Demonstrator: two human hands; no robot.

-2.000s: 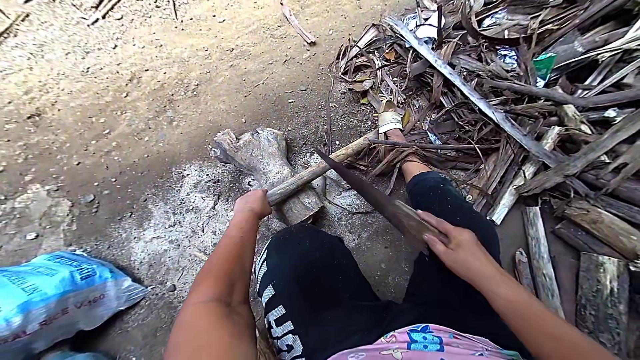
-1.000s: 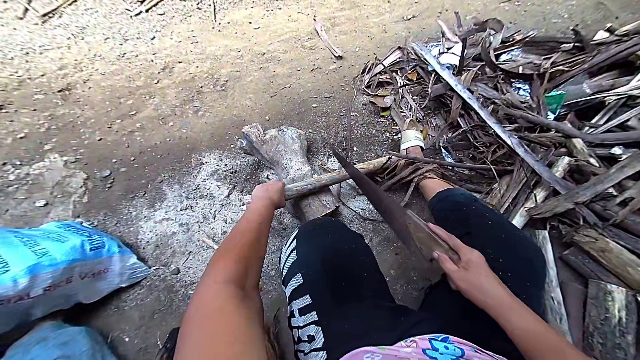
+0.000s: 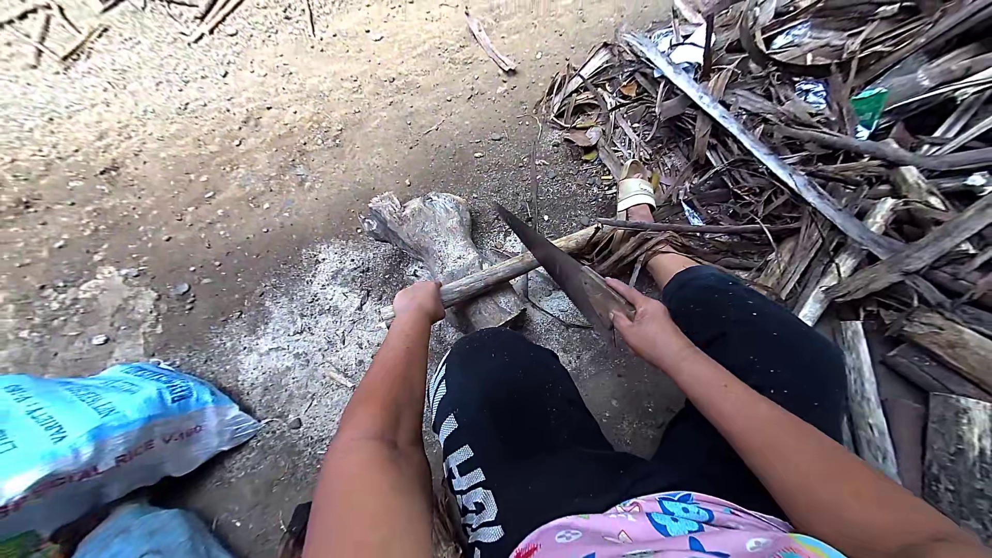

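Observation:
My left hand [image 3: 419, 302] is closed around a wooden stick [image 3: 496, 274] near its left end. The stick lies across a pale, gnarled wood block [image 3: 442, 239] on the ground, its far end by dry leaves near my foot. In my right hand [image 3: 642, 319] is the wooden handle of a handsaw [image 3: 564, 271], whose dark blade slants up and left over the stick. Whether the teeth touch the stick cannot be told. Pale sawdust [image 3: 310, 325] is spread around the block.
A heap of dry leaves, sticks and split wood [image 3: 775, 155] fills the right side, with a long pale slat [image 3: 759, 143] on it. A blue and white rice sack [image 3: 116, 434] lies at lower left. My sandalled foot [image 3: 635, 192] rests beside the heap.
Both hands keep their hold on the stick and the saw. The saw blade has shifted slightly against the stick; the block stays under it.

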